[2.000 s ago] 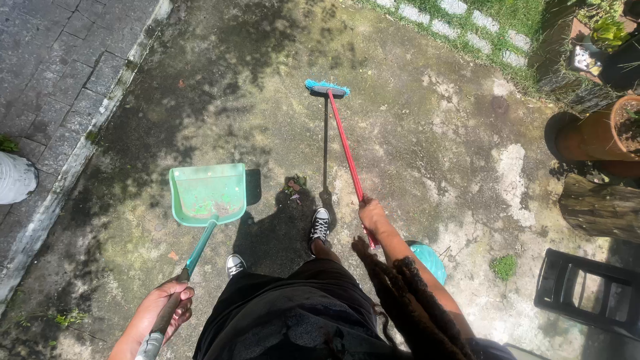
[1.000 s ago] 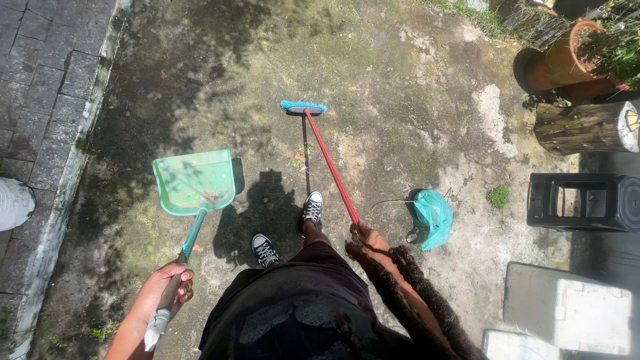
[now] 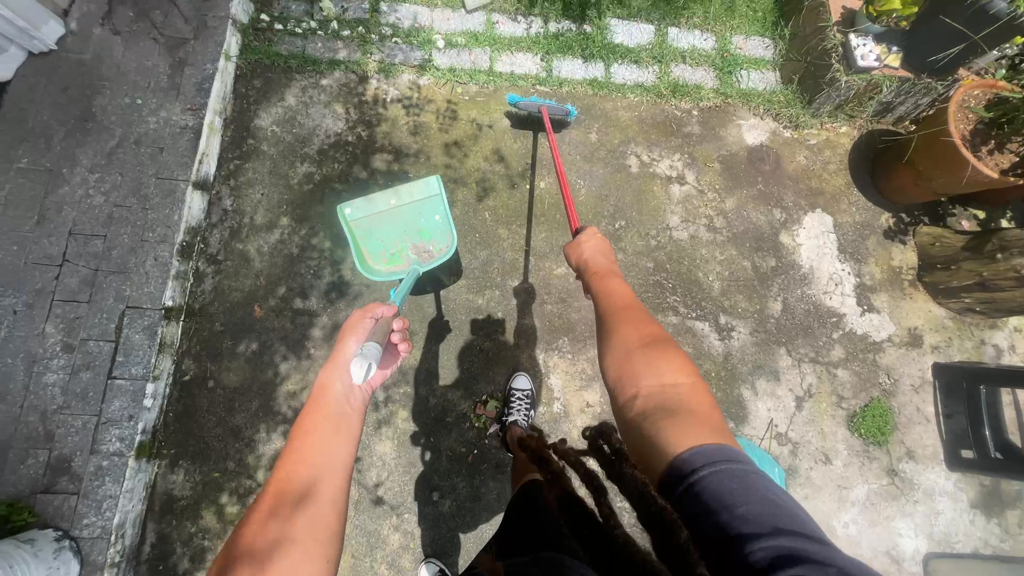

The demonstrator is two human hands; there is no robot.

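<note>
My left hand (image 3: 376, 344) is closed round the grey handle of a pale green plastic dustpan (image 3: 400, 228), whose pan lies ahead of the hand with some debris near its handle end. My right hand (image 3: 590, 252), arm stretched forward, grips the red pole of a broom (image 3: 542, 107) with a blue-edged head. That head is far ahead, near the grass edge, its shadow just beside it. A small heap of leaves (image 3: 486, 412) lies on the concrete against my sneaker (image 3: 519, 400).
A turquoise plastic bag (image 3: 762, 462) is partly hidden behind my right sleeve. On the right are a terracotta pot (image 3: 928, 164), a log (image 3: 972, 272) and a black plastic stool (image 3: 952, 416). A raised curb (image 3: 180, 264) runs along the left; stone pavers (image 3: 576, 69) edge the grass ahead.
My right arm has stretched further forward with the broom, and its head has moved out towards the grass. The leaf heap, in front of my feet before, is now beside my shoe. The view has shifted.
</note>
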